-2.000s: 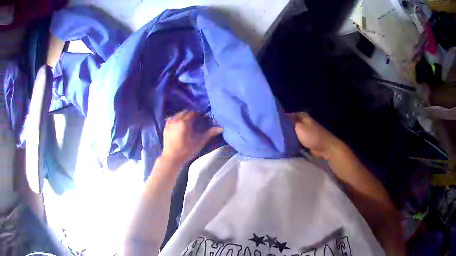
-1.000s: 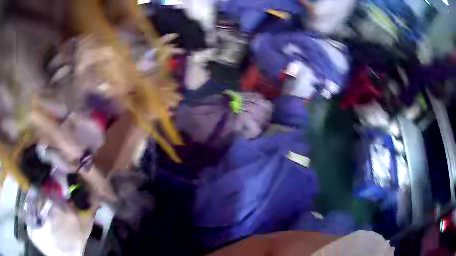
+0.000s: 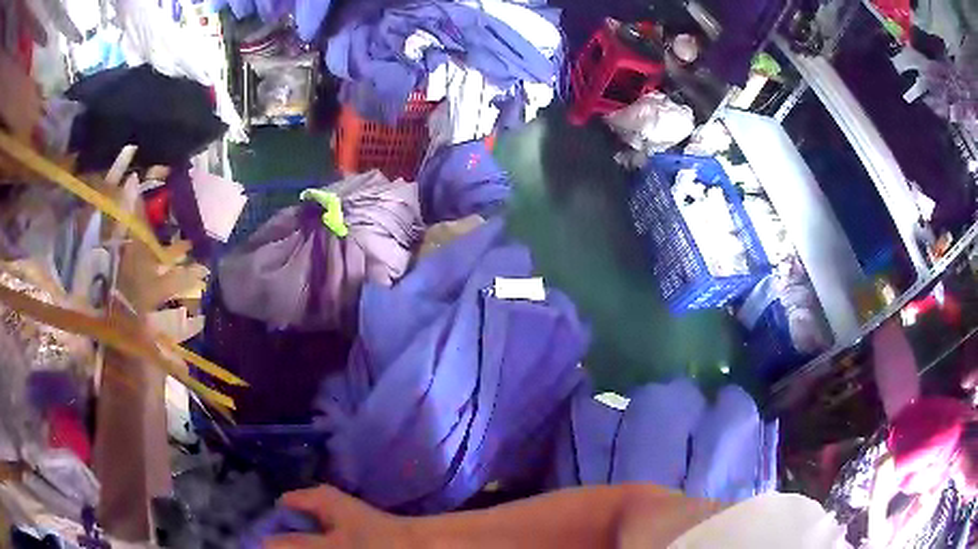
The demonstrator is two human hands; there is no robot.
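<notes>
My right hand point(image 3: 327, 517) is at the bottom edge, left of centre, with its forearm running right to a white sleeve. Its fingers are closed on a bit of blue cloth point(image 3: 277, 525), mostly cut off by the edge. Just beyond the arm lies a large bunch of blue garments point(image 3: 440, 365) with a white tag. Right of it are folded blue garments point(image 3: 654, 440) with another small tag. My left hand is out of the picture.
Behind are a greyish-mauve bundle point(image 3: 311, 257) with a yellow-green tie, an orange crate point(image 3: 381, 145) under a blue heap, a red stool point(image 3: 615, 70) and a blue basket point(image 3: 686, 236). Yellow strips point(image 3: 97, 204) hang at left.
The view has swung right, from the blue garment held in both hands over the white table to the bundles. My left hand has left the picture.
</notes>
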